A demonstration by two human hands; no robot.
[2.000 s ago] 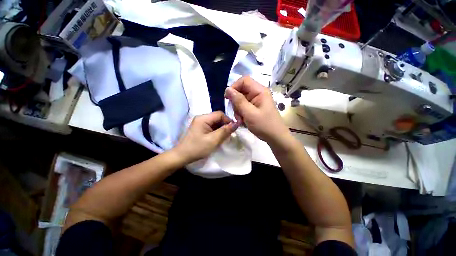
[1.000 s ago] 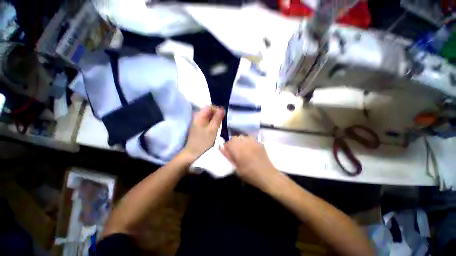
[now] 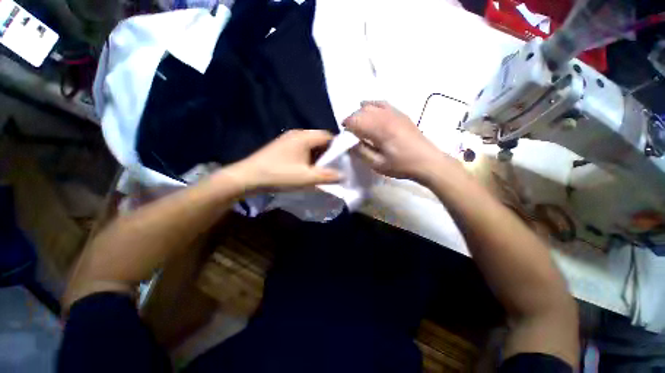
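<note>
My left hand (image 3: 295, 162) and my right hand (image 3: 386, 140) are close together at the table's front edge, left of the needle. Both grip a small white fabric piece (image 3: 348, 177) between their fingers. Navy fabric panels (image 3: 240, 95) lie spread left of and behind my hands. White fabric (image 3: 120, 80) shows around their left side. The ends of some fingers are hidden by the cloth.
The sewing machine (image 3: 583, 109) stands at the right, its needle area right of my right hand. Scissors (image 3: 558, 218) lie under its arm, partly hidden by my right forearm. A red plastic basket (image 3: 510, 18) is behind. A wooden slatted seat (image 3: 237, 273) is below.
The navy panels now lie spread over the left side, and the grey-blue cloth with the dark patch is no longer visible. My hands have come together on the white piece. The view has shifted.
</note>
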